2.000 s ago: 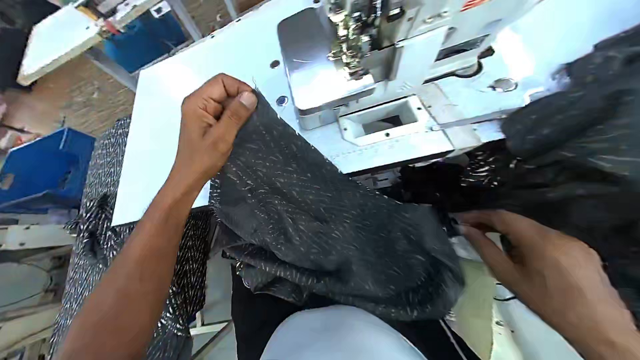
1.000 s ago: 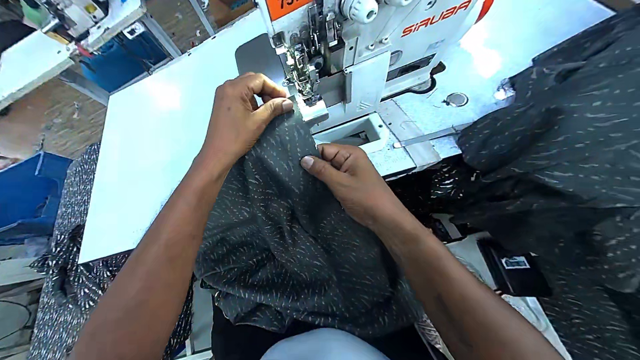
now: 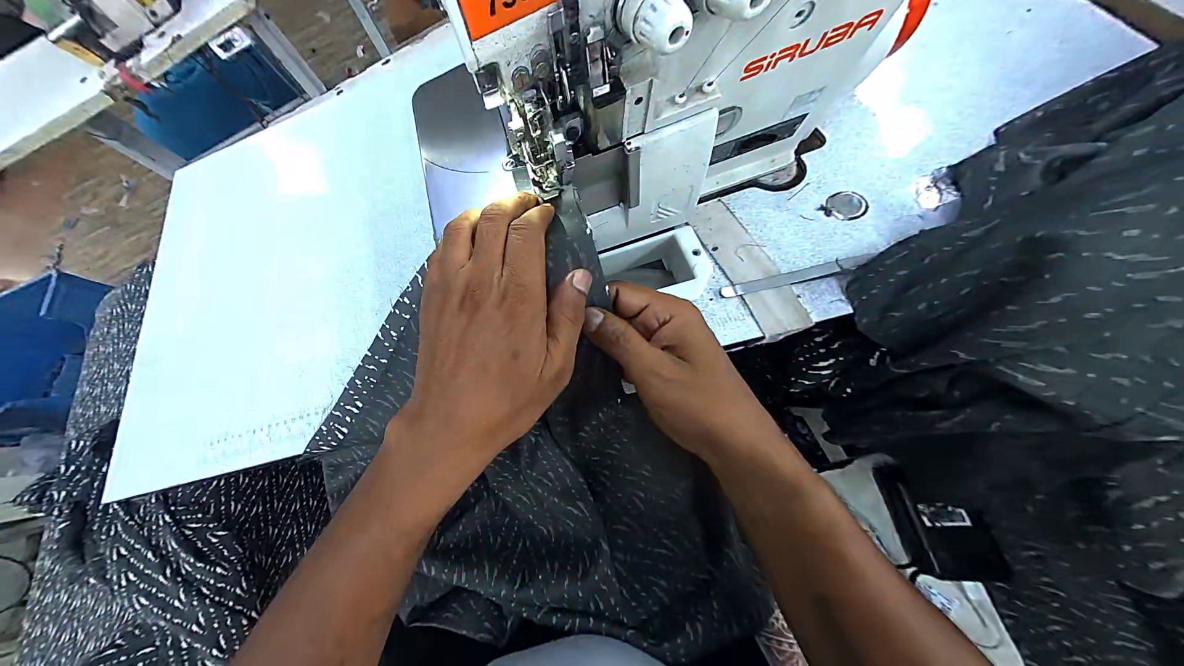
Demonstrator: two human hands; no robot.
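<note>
A dark grey fabric piece with short light flecks (image 3: 592, 481) runs from my lap up to the presser foot (image 3: 548, 180) of a white Siruba overlock sewing machine (image 3: 671, 176). My left hand (image 3: 499, 324) lies on the fabric just below the foot, palm down, its fingertips close to the foot and its thumb near the fabric's right edge. My right hand (image 3: 671, 365) pinches that right edge between thumb and fingers, a little lower, beside the machine's white open tray (image 3: 689, 268). The fabric under my left palm is hidden.
More flecked dark fabric (image 3: 1064, 277) is heaped on the right of the white table (image 3: 268, 305). Patterned black-and-white fabric (image 3: 185, 555) hangs at the left. A metal strip (image 3: 795, 276) lies right of the tray. Blue containers (image 3: 217, 102) stand beyond the table.
The fabric's top edge, lifted and stretched between my hands earlier, now reaches the presser foot. My left hand has gone from pinching a corner to lying flat on the cloth. My right hand came in from the right.
</note>
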